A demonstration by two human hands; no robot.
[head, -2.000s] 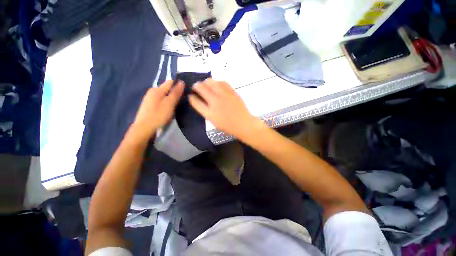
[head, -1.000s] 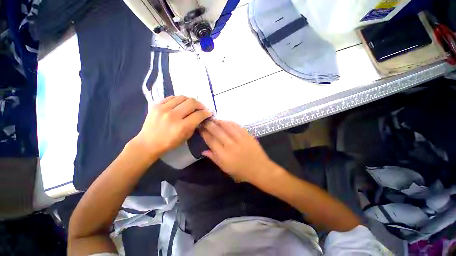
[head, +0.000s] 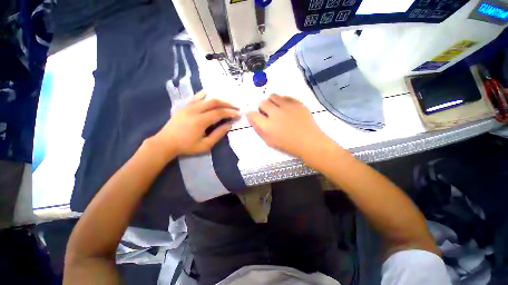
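A large dark trouser panel lies on the left of the white machine table. A pale grey pocket piece with a dark strip hangs over the front table edge. My left hand lies palm down on this cloth, fingers bent, thumb apart. My right hand rests just right of it, fingertips near the left ones, below the needle area. Whether the fingertips pinch cloth is hidden by blur and glare. The presser foot and needle are beyond both hands, beside a blue knob.
Stacked grey pocket pieces lie right of the needle. The machine's button panel is at the top. A smartphone and red scissors loops are at the right. A measuring tape runs along the front edge. Pale scraps lie below.
Both hands have moved from the front table edge up toward the needle and spread slightly apart. More of the pocket piece and dark strip shows. The camera view has shifted, showing more of the machine.
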